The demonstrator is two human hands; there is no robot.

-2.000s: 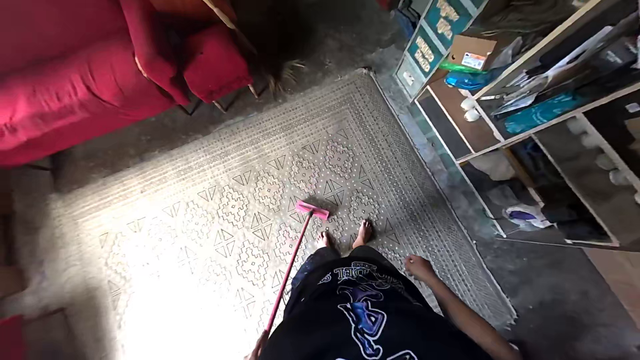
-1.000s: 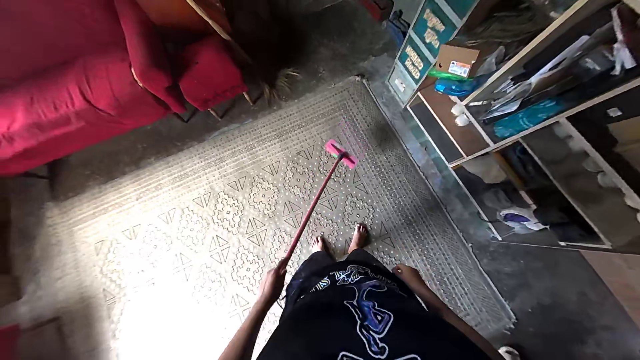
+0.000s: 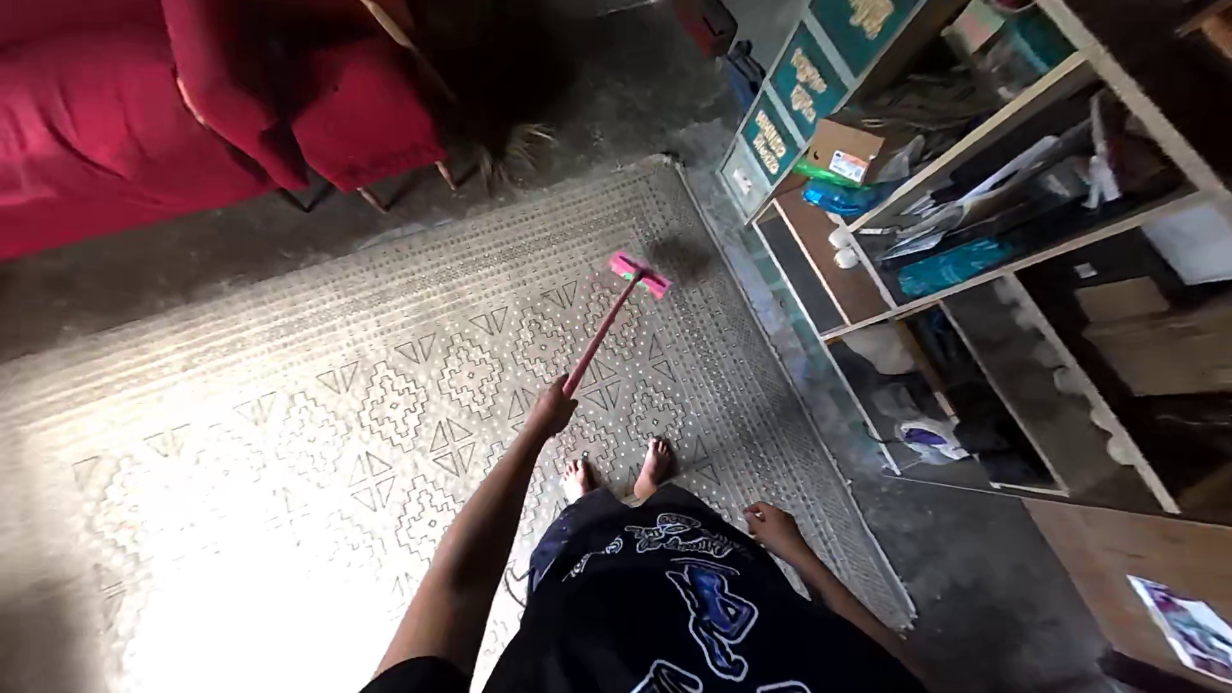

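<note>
In the head view my left hand [image 3: 551, 409] is closed around the upper part of a long pink handle [image 3: 603, 337]. At its far end a pink push-broom head [image 3: 641, 274] lies over the patterned rug [image 3: 472, 371], toward its upper right corner; its bristles cannot be made out. My right hand [image 3: 772, 529] hangs at my right side above the rug with its fingers curled, and no object shows in it. My bare feet [image 3: 654, 467] stand on the rug between the two hands.
A red sofa [image 3: 96, 125] and a red chair [image 3: 371, 125] stand at the upper left. Along the right side runs an open shelf unit [image 3: 962, 284] with a cardboard box [image 3: 844, 151], papers and plastic bags. Dried bristles or straw [image 3: 520, 154] lie beyond the rug.
The broom head has moved away from my feet toward the rug's upper right corner. My left hand, at the lower frame edge earlier, now reaches further forward with the handle.
</note>
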